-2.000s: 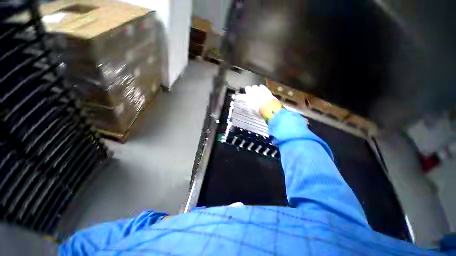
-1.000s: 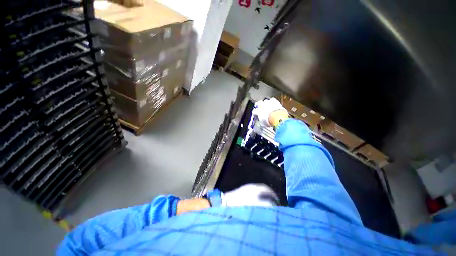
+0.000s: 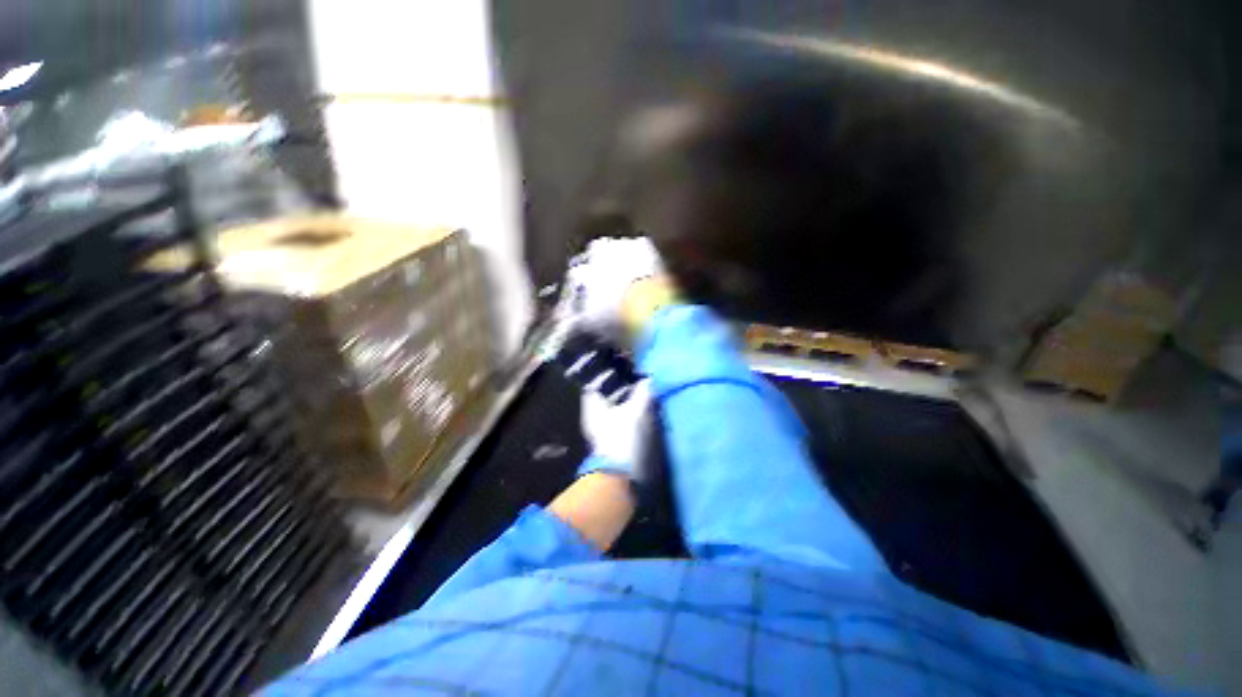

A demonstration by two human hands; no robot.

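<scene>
A circuit board [image 3: 594, 365] with silver-white and black parts is above or on the black rack shelf [image 3: 872, 463], at its far left part. It is blurred and mostly hidden by my hands. My right hand [image 3: 620, 275], in a white glove, is on the board's far end. My left hand [image 3: 616, 429], also white-gloved, is at the board's near edge with its fingers on it. Whether the board is lifted or rests on the shelf is not clear.
A dark shiny panel [image 3: 845, 177] is close above the shelf. A rack with many black shelves [image 3: 150, 463] stands at the left. Beside it are wrapped cartons [image 3: 395, 354] and a white pillar [image 3: 416, 150]. More cartons [image 3: 1110, 341] stand at the right.
My left hand has moved forward from near my body to the board's near edge. My right hand stays on the far end. The view has turned, and the board shows less.
</scene>
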